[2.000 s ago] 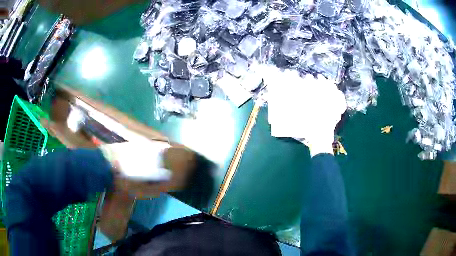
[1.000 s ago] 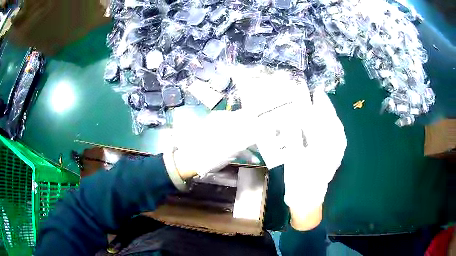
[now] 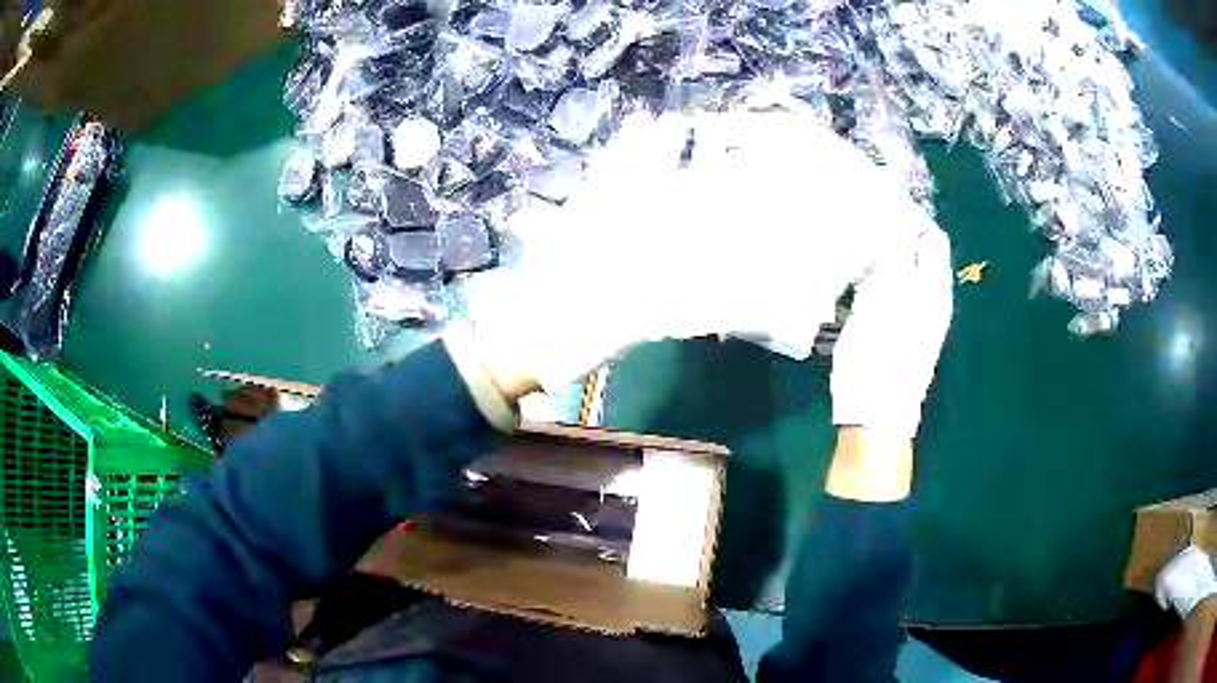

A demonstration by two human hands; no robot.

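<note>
A long brown cardboard box (image 3: 534, 587) lies open at the table's near edge, with a dark bagged unit (image 3: 547, 514) inside and a white piece (image 3: 673, 518) at its right end. My left hand (image 3: 574, 300), in a white glove, reaches over the box toward the white paper (image 3: 747, 174). My right hand (image 3: 894, 320), also in a white glove, is at the paper's right side. Gloves and paper are overexposed and merge, so fingers and any grip cannot be made out. A heap of dark bagged pieces (image 3: 441, 147) lies beyond.
A paler heap of small bags (image 3: 1054, 147) is at the upper right. A yellowish scrap (image 3: 973, 272) lies nearby. A green crate (image 3: 134, 494) and a long bagged unit (image 3: 67, 227) are at left. Another person's gloved hand (image 3: 1185, 582) touches a brown carton (image 3: 1161, 534) at right.
The box, earlier tilted at left by my left hand, now lies at the near edge. My left hand has moved right to the paper. The other person's gloved hand has appeared at the lower right.
</note>
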